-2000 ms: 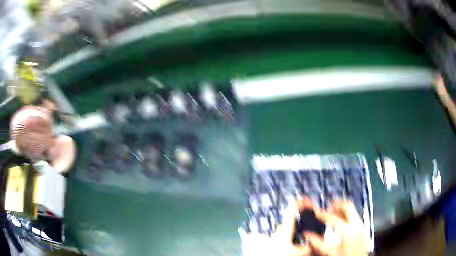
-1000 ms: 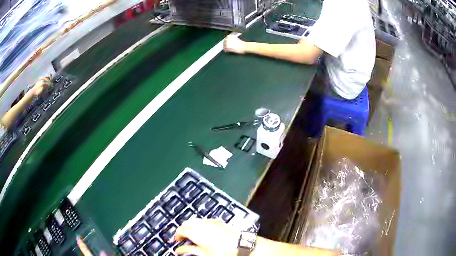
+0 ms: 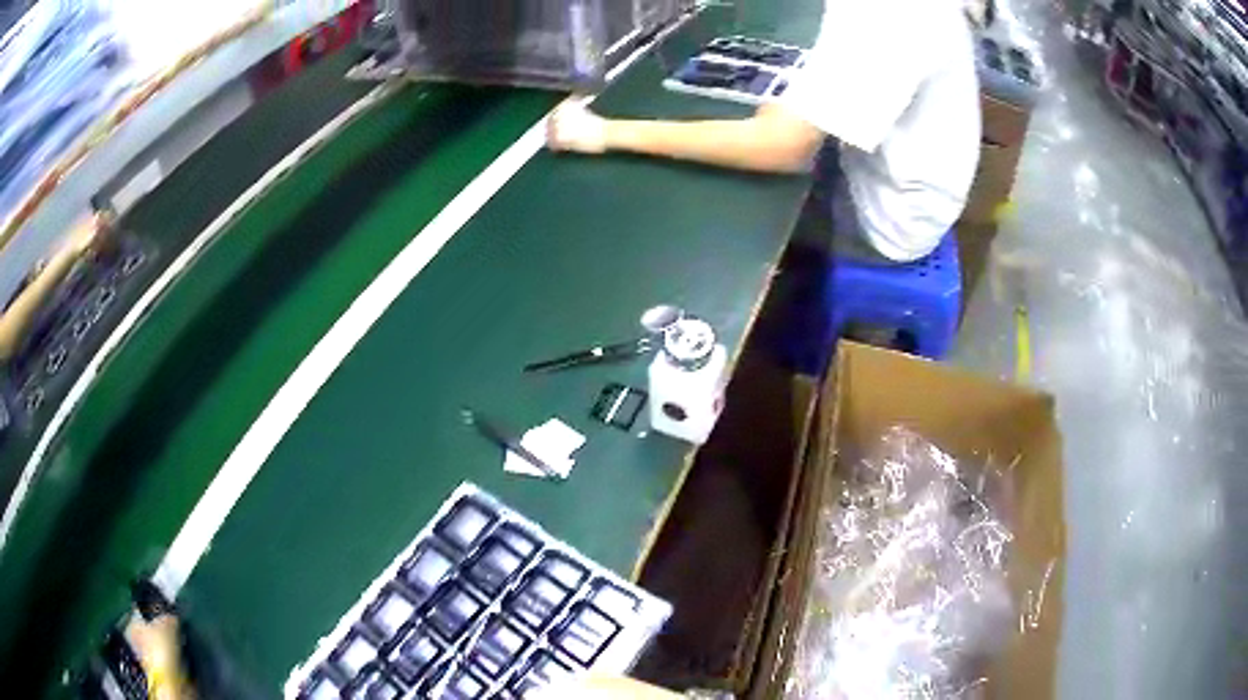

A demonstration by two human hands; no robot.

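A white-edged lens tray (image 3: 468, 495) with rows of black-framed squares lies at the bottom centre. My right hand (image 3: 619, 687) is a pale blurred strip over the tray's lower edge, cut off by the frame; its fingers and any hold cannot be made out. My left hand (image 3: 162, 654) is at the lower left, small and blurred, with its fingertips at dark keypad phones (image 3: 123, 663). Whether it grips one cannot be told. Most of the phones are cut off or hidden.
Beyond the tray lie dark tweezers (image 3: 509, 443) on white paper (image 3: 553, 445), a black frame (image 3: 620, 405), a slim dark tool (image 3: 582, 358) and a white bottle (image 3: 687, 383). A carton (image 3: 1043, 547) of clear plastic stands right. Another person (image 3: 897, 123) sits beyond.
The view has shifted, so bench items sit further left. My right hand has moved down off the tray's squares, mostly out of frame. My left hand shows more, at the phones.
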